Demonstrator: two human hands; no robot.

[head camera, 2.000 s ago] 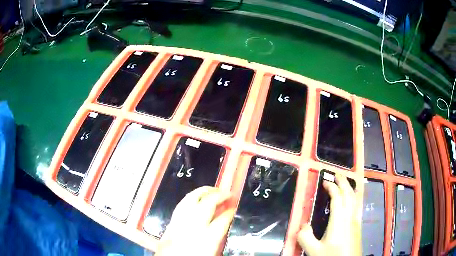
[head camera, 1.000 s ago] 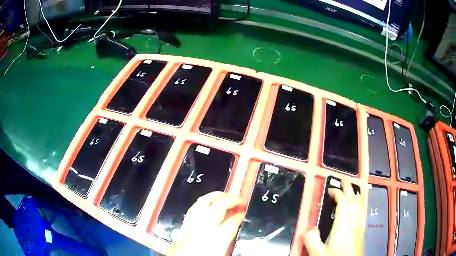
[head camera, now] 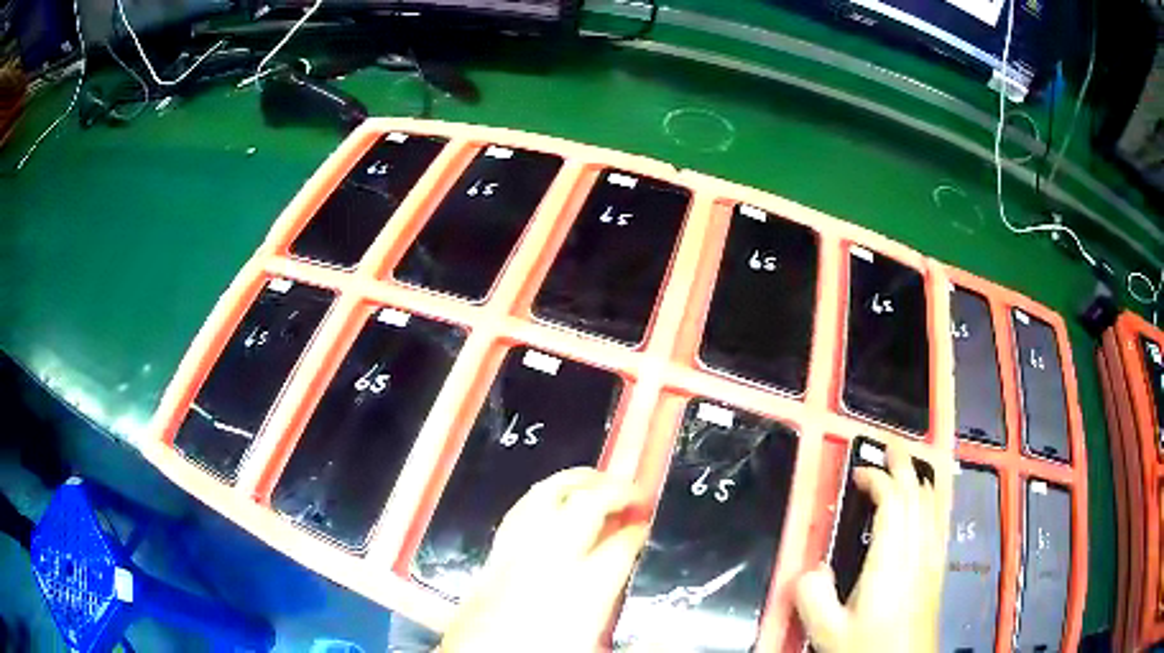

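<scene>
An orange tray [head camera: 511, 329] holds several smartphones in two rows, dark screens marked "65" or "6S", a small white label at each top end. My left hand [head camera: 555, 555] lies at the near row, over the lower right of the third phone [head camera: 511, 440]; its curled fingertips are at the left edge of the fourth phone [head camera: 721, 491], contact unclear. My right hand [head camera: 887, 555] grips the fifth phone [head camera: 853, 517] in its pocket, thumb at the left edge, fingers across its upper part. The lower parts of both hands are cut off by the frame.
A tray with grey-lit phones [head camera: 977, 529] adjoins at right; one shows faint reddish text. Stacked orange trays [head camera: 1123, 472] stand at far right. Behind are a black scanner [head camera: 313, 102], white cables [head camera: 1005, 166] and a monitor [head camera: 951, 28]. A blue stool [head camera: 79, 549] is lower left.
The second near-row phone's screen went from white to dark. Faint reddish text now shows on a grey-lit phone at right. The view has shifted; both hands keep nearly the same places on the phones.
</scene>
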